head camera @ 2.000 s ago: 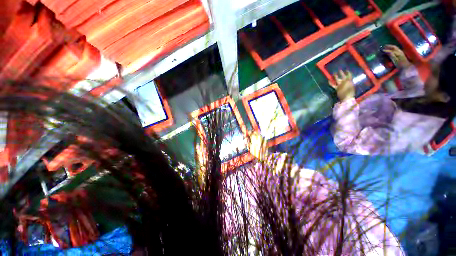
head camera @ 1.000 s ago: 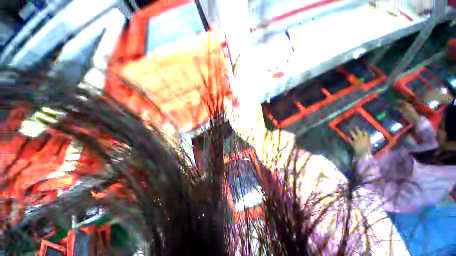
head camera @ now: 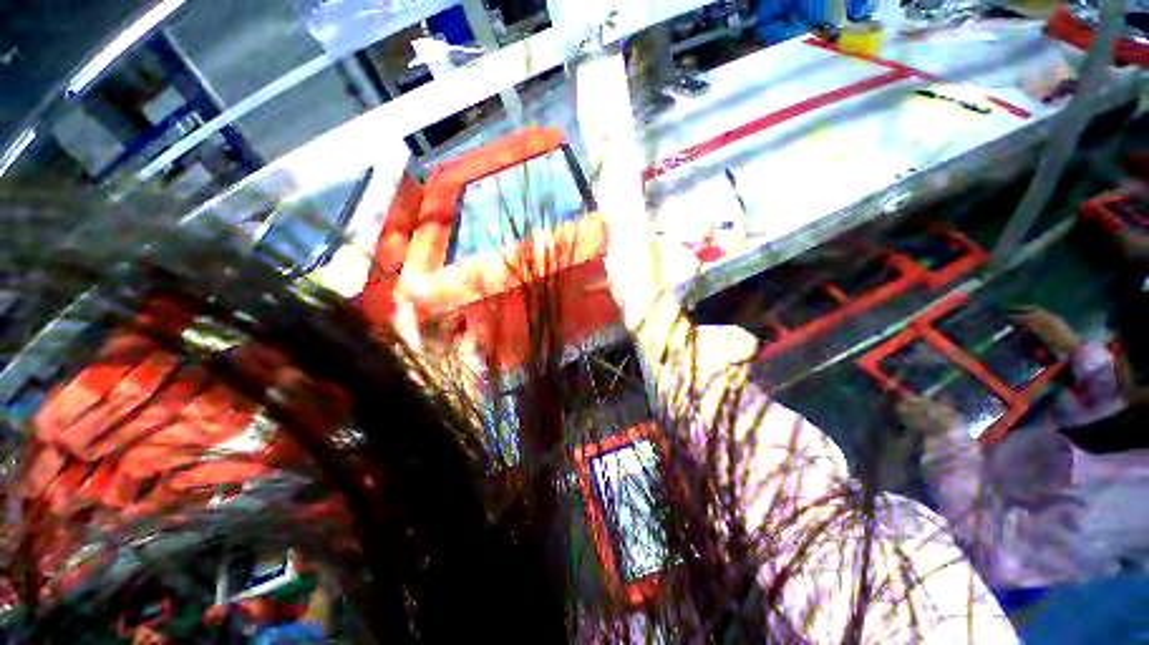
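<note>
An orange-framed tablet with a pale screen [head camera: 519, 208] lies on top of an orange stack [head camera: 542, 302], left of a white post. My right hand [head camera: 677, 347] is raised beside the stack's right side, blurred and partly behind hair; its grip cannot be told. A pale blurred shape at the stack's left side may be my left hand [head camera: 435, 343], largely hidden by hair. Another orange-framed tablet [head camera: 634, 510] with a bright, patterned screen lies below, in front of my chest.
A white shelf [head camera: 806, 139] with red tape runs to the upper right. Below it are a row of orange-framed tablets [head camera: 838, 309] and another person's hands over orange frames [head camera: 964, 372]. Orange slabs [head camera: 151, 416] are piled at the left. Dark hair blocks the lower middle.
The view has tilted up and shows more shelf. My right hand has risen from the lower tablets to the stack. The right-hand white-screen tablet of the earliest frame no longer shows there.
</note>
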